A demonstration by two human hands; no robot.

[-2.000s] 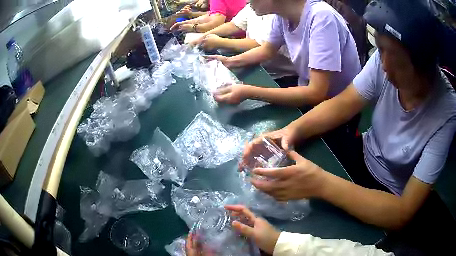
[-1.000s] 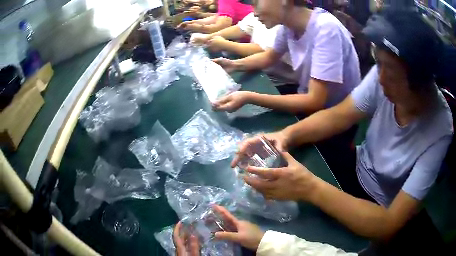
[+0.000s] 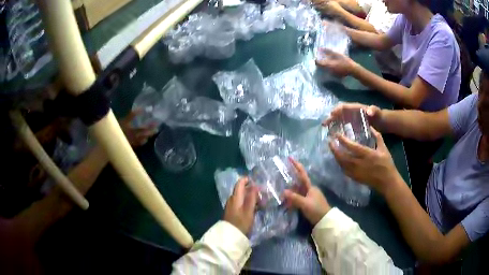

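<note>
A clear plastic cup is held between my two bare hands, above the near edge of the dark green bench. My left hand grips its left side. My right hand grips its right side, thumb towards me. Crinkled clear bags lie behind the cup, and more film lies under it. Whether the cup is inside film I cannot tell. A loose clear cup stands to the left.
A cream tube rail with a black joint crosses the left. A hand touches a bag beyond it. At right, a person's hands hold another cup. Bagged pieces lie in a row at the back.
The view has swung left and down. My hands and the cup now show nearer the middle, with both sleeves visible. Another person's hand has appeared at the bag on the left.
</note>
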